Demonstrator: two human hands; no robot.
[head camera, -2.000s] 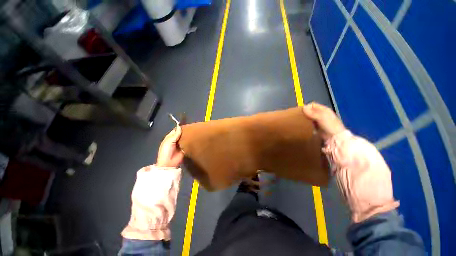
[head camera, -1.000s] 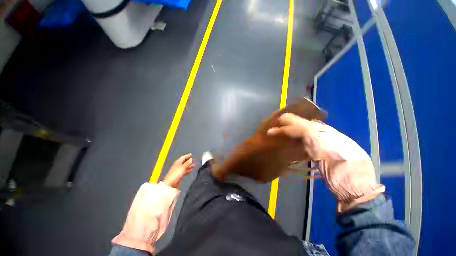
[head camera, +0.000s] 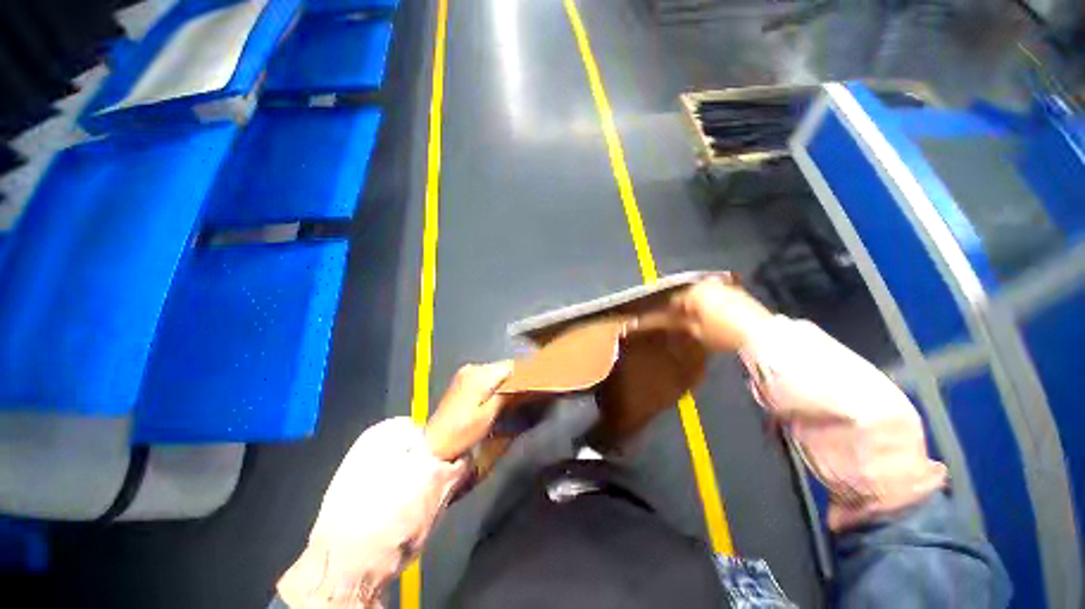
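A brown handbag piece (head camera: 565, 360) is held in front of my body above the floor. It is bent open, with a pale long edge at its top and a rounded flap towards the left. My left hand (head camera: 469, 408) grips the left end of the flap. My right hand (head camera: 719, 315) grips the upper right end, next to the pale edge. Some fingers of both hands are hidden or blurred. A darker brown part of the piece hangs below the right hand.
Yellow lines (head camera: 431, 214) edge the grey aisle floor (head camera: 524, 202). Blue panels or trays (head camera: 244, 339) with white ends stand at the left. A blue partition (head camera: 880, 226) with grey framing is at the right, with a wooden-edged crate (head camera: 710, 131) beyond it.
My left hand, free one second ago, now holds the handbag piece. The piece has turned and bends open. The blue panels at the left and the crate have come into view.
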